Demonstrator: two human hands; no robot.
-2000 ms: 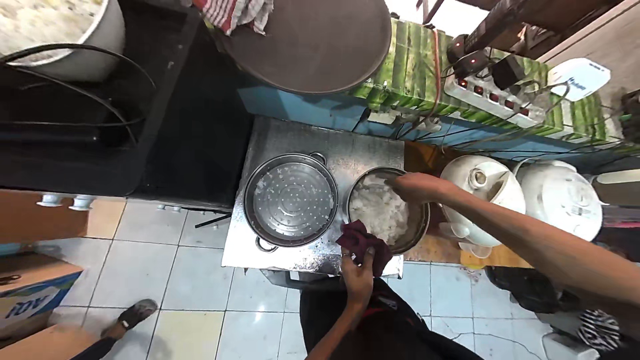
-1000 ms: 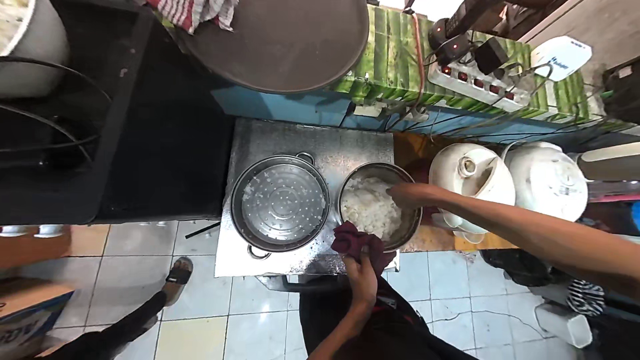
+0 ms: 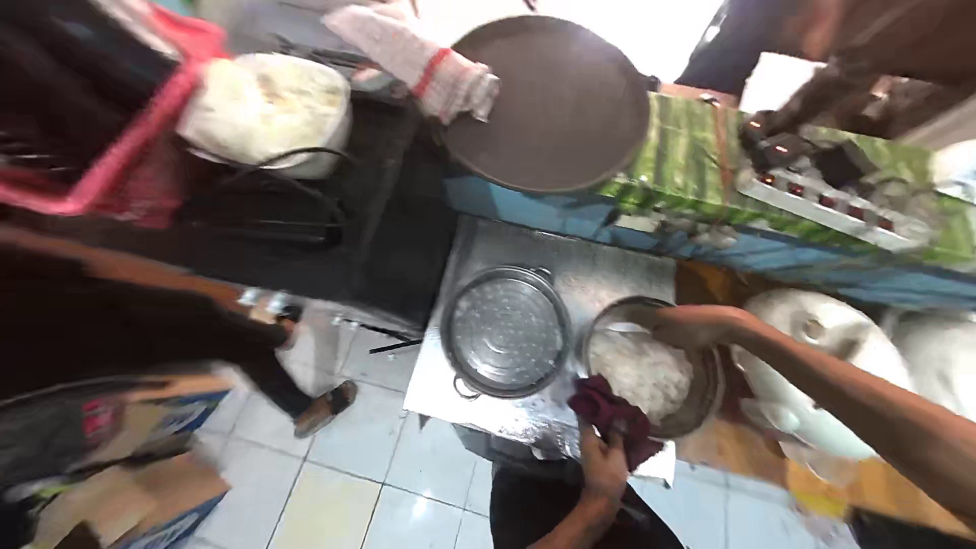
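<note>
A round metal pot [image 3: 709,412] of white rice [image 3: 637,370] stands at the right of a metal-topped stove [image 3: 488,240]. My left hand [image 3: 606,461] grips a dark red cloth [image 3: 610,415] against the pot's near left rim. Reaching in from the right, my right hand [image 3: 679,324] is at the rice inside the far rim, around a utensil whose pale part shows at the fingers; its kind cannot be told. Beside the pot, at its left, sits a round pan with a perforated-looking metal plate [image 3: 507,332], touched by neither hand.
White rice cookers [image 3: 827,335] stand close at the right. Behind are a large round brown tray [image 3: 549,103], a striped cloth [image 3: 442,76] and a power strip [image 3: 831,210]. A person's sandaled foot [image 3: 324,408] and cardboard boxes [image 3: 164,488] are at the left.
The view has swung left. A person at the left has come further into view. My left hand keeps hold of the cloth at the pot's rim, and my right hand stays at the rice.
</note>
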